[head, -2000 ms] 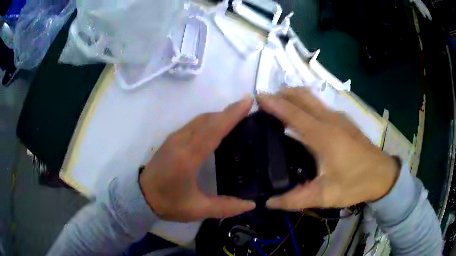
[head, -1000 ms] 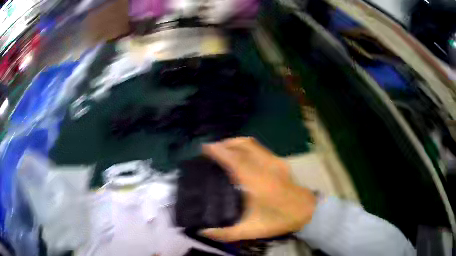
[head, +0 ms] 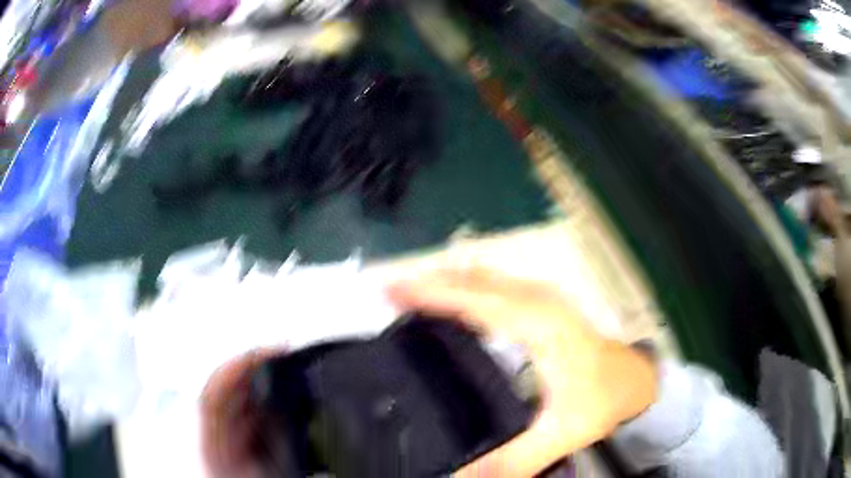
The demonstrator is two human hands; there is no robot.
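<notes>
A black boxy piece [head: 411,401], which looks like an end section, is at the bottom centre, blurred by motion. My right hand [head: 551,373] grips its right side, with the fingers over the top right corner and the thumb low. My left hand [head: 233,411] is at its left side, mostly hidden behind the piece and cut off by the lower edge of the picture. Whatever joins the piece below is out of view.
A white board [head: 271,313] lies under the hands. Beyond it, a pile of black parts [head: 359,140] sits on the green surface [head: 485,201]. A clear or milky bag [head: 75,327] and blue bag lining [head: 42,177] are at the left.
The view has swung up from the close work to the bench beyond, then shifted slightly. My left hand has come back into view at the piece's left side. My right hand still holds the piece.
</notes>
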